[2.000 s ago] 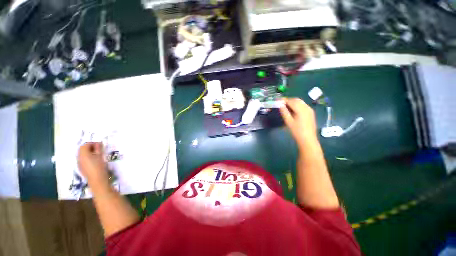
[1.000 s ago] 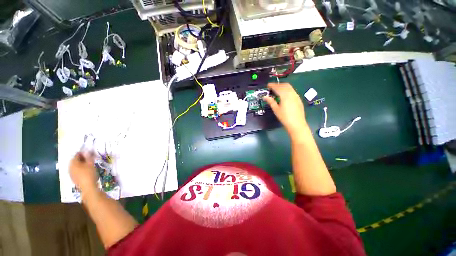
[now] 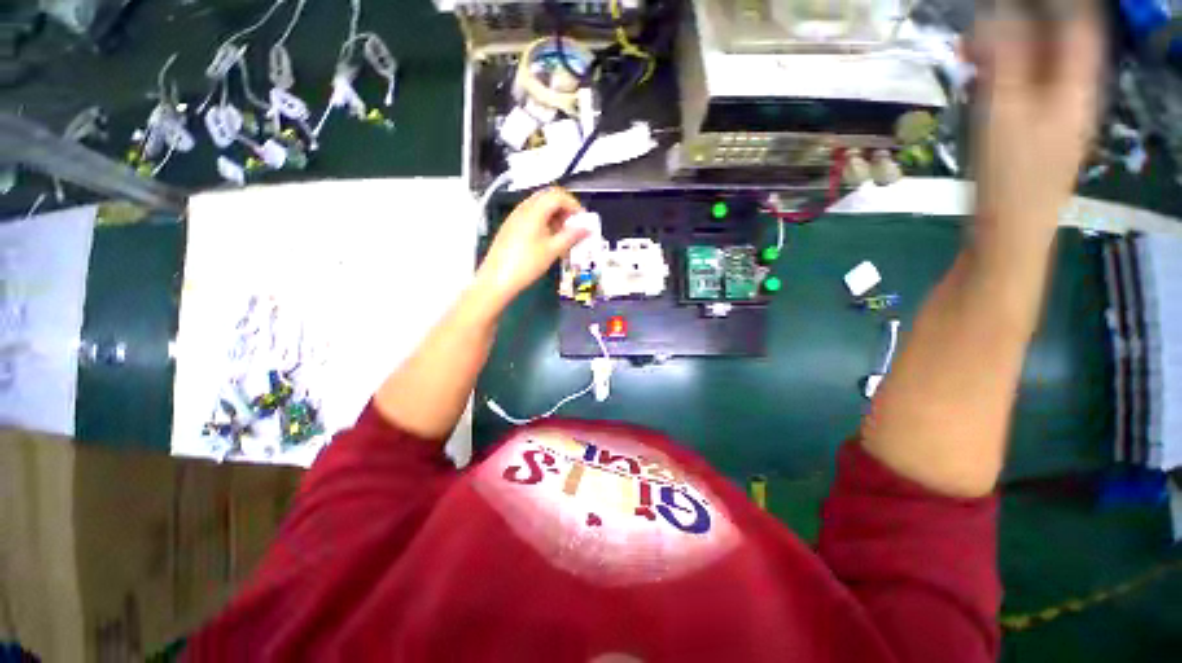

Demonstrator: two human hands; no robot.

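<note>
The black test fixture [image 3: 726, 334] lies before the instruments. My left hand [image 3: 532, 246] is at its left side, fingertips closed on the upper part of the white socket block [image 3: 586, 233]. A small charger circuit board [image 3: 582, 281] sits just below my fingers. A white output cable [image 3: 600, 378] hangs over the fixture's front edge onto the mat. The green test board [image 3: 721, 275] is at the fixture's right, beside green knobs. A red switch [image 3: 616, 326] shows below. My right hand [image 3: 1041, 78] is raised at the upper right, blurred; its fingers are unclear.
Loose boards with cables [image 3: 268, 412] lie on the white paper sheet [image 3: 350, 259] at left. A beige instrument [image 3: 810, 78] and a white power strip [image 3: 583, 158] stand behind the fixture. A small white square piece [image 3: 862, 277] lies at right. More cabled units [image 3: 279, 110] lie at back left.
My left hand has moved from the paper sheet to the socket block. My right hand has left the green board for the upper right. The white cable now lies in front of the fixture.
</note>
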